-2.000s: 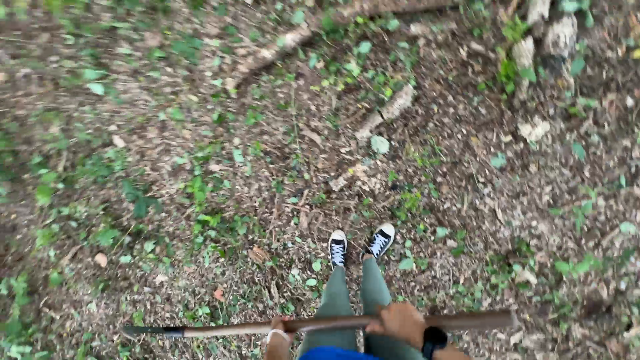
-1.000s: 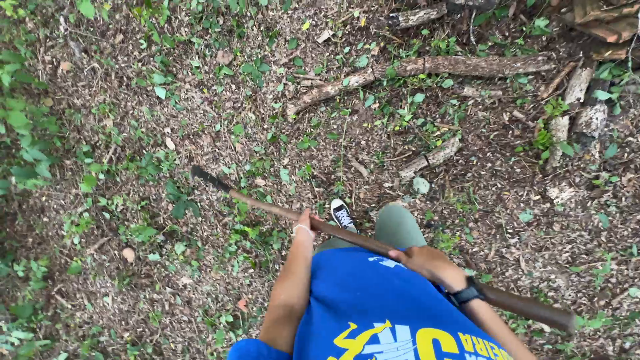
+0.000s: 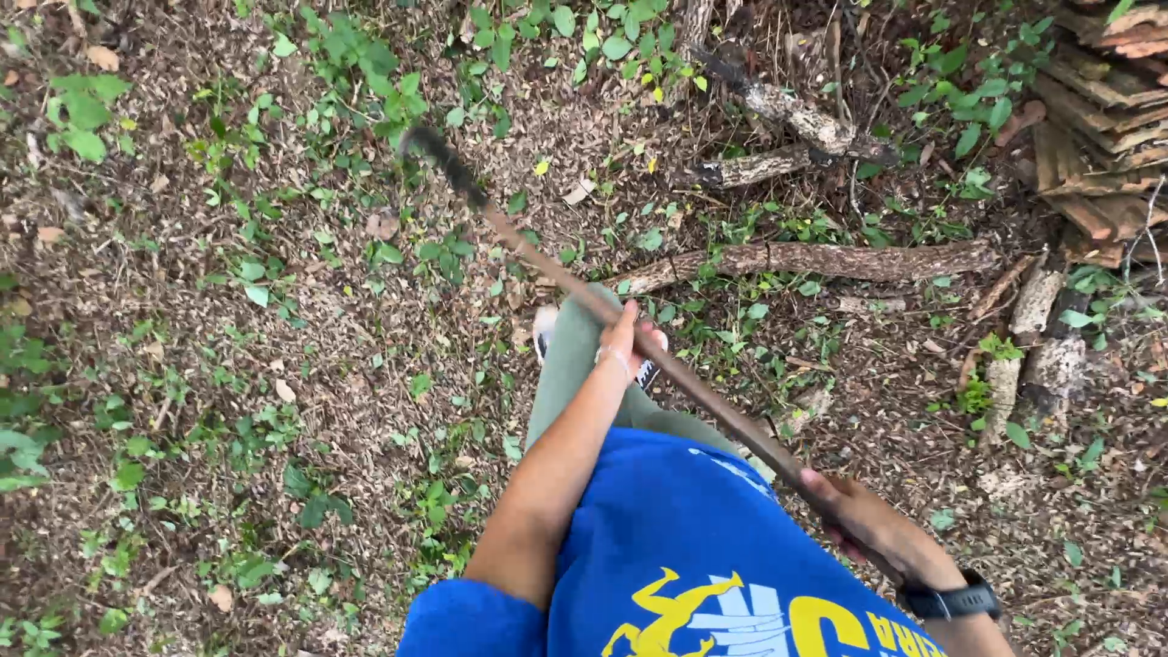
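A long wooden pole (image 3: 703,392) runs slantwise across my body, its dark, slightly hooked end toward the upper left; whether that end is metal I cannot tell. My left hand (image 3: 630,338) grips the pole near its middle, just above my knee, and wears a thin bracelet at the wrist. Lower down the shaft, my right hand (image 3: 862,520) holds it beside my hip, with a dark watch (image 3: 954,599) on that wrist. The pole's lower end is hidden by the right hand and forearm.
Leaf litter and low green plants cover the ground. A fallen branch (image 3: 849,260) lies ahead of my feet, with a forked pale branch (image 3: 785,105) beyond it. Short logs (image 3: 1054,370) lie at the right, and stacked clay tiles (image 3: 1100,137) stand at the upper right.
The tile stack shows more fully as the view shifts forward. The pole, nearly level across the frame two seconds ago, now slants steeply. Both hands have stayed on it.
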